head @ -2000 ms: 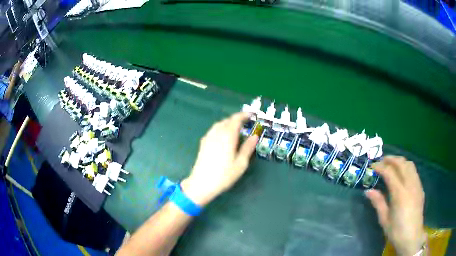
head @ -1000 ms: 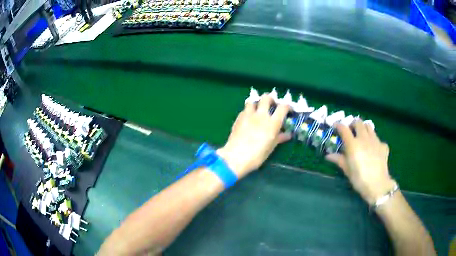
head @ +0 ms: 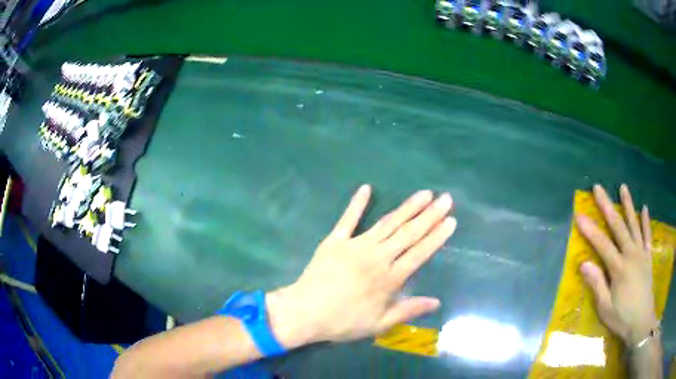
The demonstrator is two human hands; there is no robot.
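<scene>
My left hand (head: 370, 274), with a bright blue band on the wrist, is spread open over the dark green mat and holds nothing. A small yellow strip (head: 409, 339) shows just below it, partly hidden by the hand. My right hand (head: 625, 270) lies flat with fingers apart on a large yellow adhesive sheet (head: 567, 296) at the right. A row of circuit board assemblies with white plug ends (head: 525, 29) stands on the bright green strip at the upper right, away from both hands.
Dense rows of white, green and yellow units (head: 100, 92) and a loose heap of units (head: 89, 207) lie on a black mat (head: 152, 137) at the left. The dark green mat (head: 267, 163) borders the bright green strip (head: 311, 37). Blue floor shows at lower left.
Both hands have let go of the row of assemblies and come back towards me. The row went from the mat onto the green strip. The yellow sheet has come into fuller view.
</scene>
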